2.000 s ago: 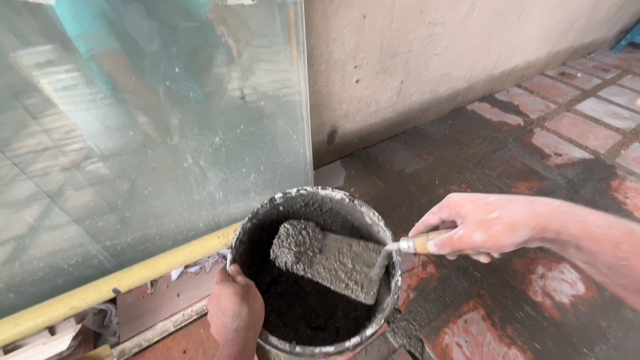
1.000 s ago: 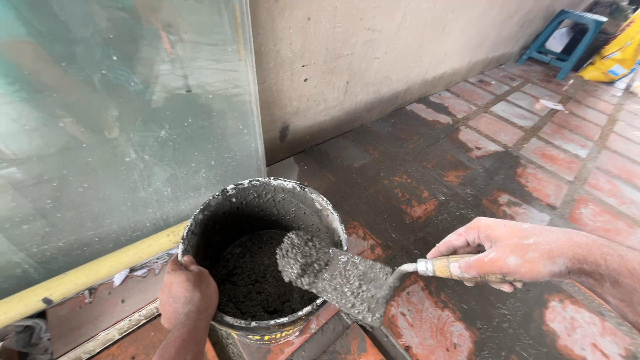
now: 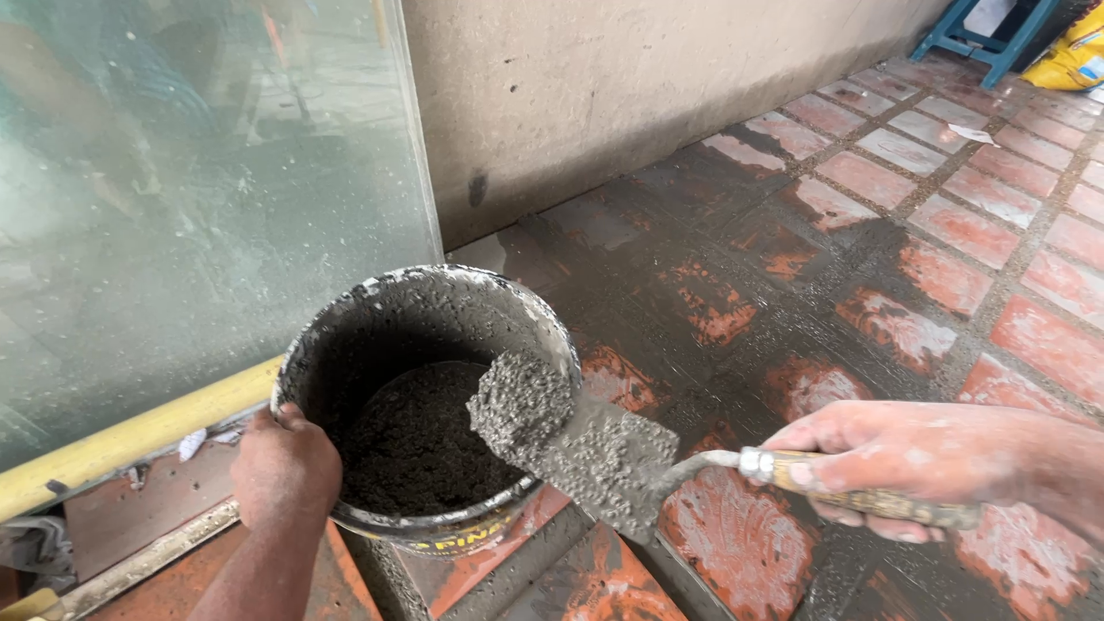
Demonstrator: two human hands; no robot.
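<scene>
My left hand [image 3: 287,470] grips the near left rim of a round plastic bucket [image 3: 448,528], which holds dark wet mortar [image 3: 423,440] in its lower part. In my right hand [image 3: 897,466] is the wooden handle of a mortar-coated trowel [image 3: 625,470]. Its blade crosses the bucket's right rim, and a lump of grey mortar [image 3: 522,405] sits on the blade's far end, partly over the opening. Beneath the blade, red floor tiles [image 3: 737,539] show smears of wet mortar in and around their joints.
A large glass pane [image 3: 207,216] stands at the left above a yellow pipe [image 3: 147,440]. Behind the bucket runs a plastered wall [image 3: 621,95]. Farther right are a blue plastic stool [image 3: 983,43] and a yellow bag [image 3: 1069,60]. Rubble and a wrinkled cloth [image 3: 39,548] lie at lower left.
The trowel has moved from over the middle of the bucket to its right rim, with mortar still on it. My left hand stays on the rim. The view has shifted right.
</scene>
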